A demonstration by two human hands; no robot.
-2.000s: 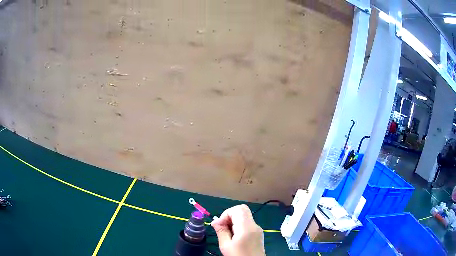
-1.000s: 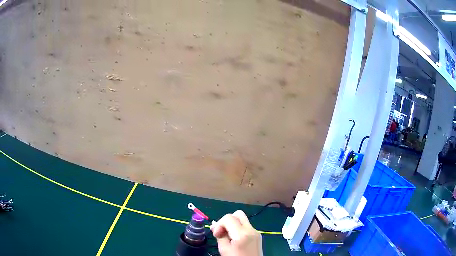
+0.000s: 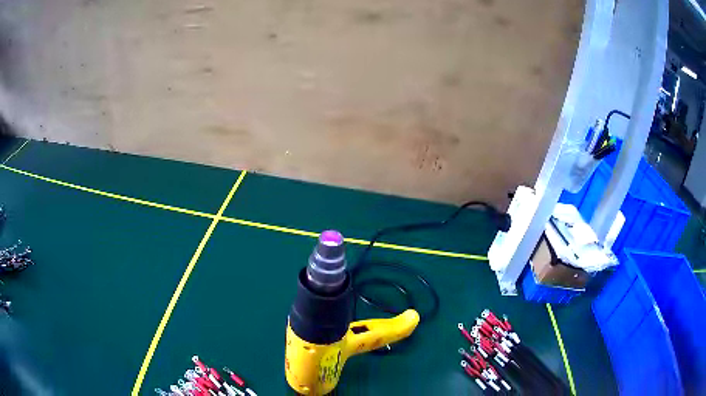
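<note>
The yellow heat gun stands nozzle-up on the green mat, its handle pointing right. Its stepped grey nozzle has a pinkish-purple tip, with nothing held over it. A pile of cable leads with red sleeves, white bands and silver ring terminals lies right of the gun. Another pile of red-sleeved leads lies lower left, cut off by the bottom edge. Neither my left hand nor my right hand is in the picture.
A black power cord loops behind the gun to a white block at the white post. A small blue box with cardboard stands at its foot. Large blue bins are at right. A grey-silver bunch lies far left. A brown board stands behind.
The view has tilted down, showing the whole gun and both piles. My hand and the red-sleeved lead it held over the nozzle have gone out of view.
</note>
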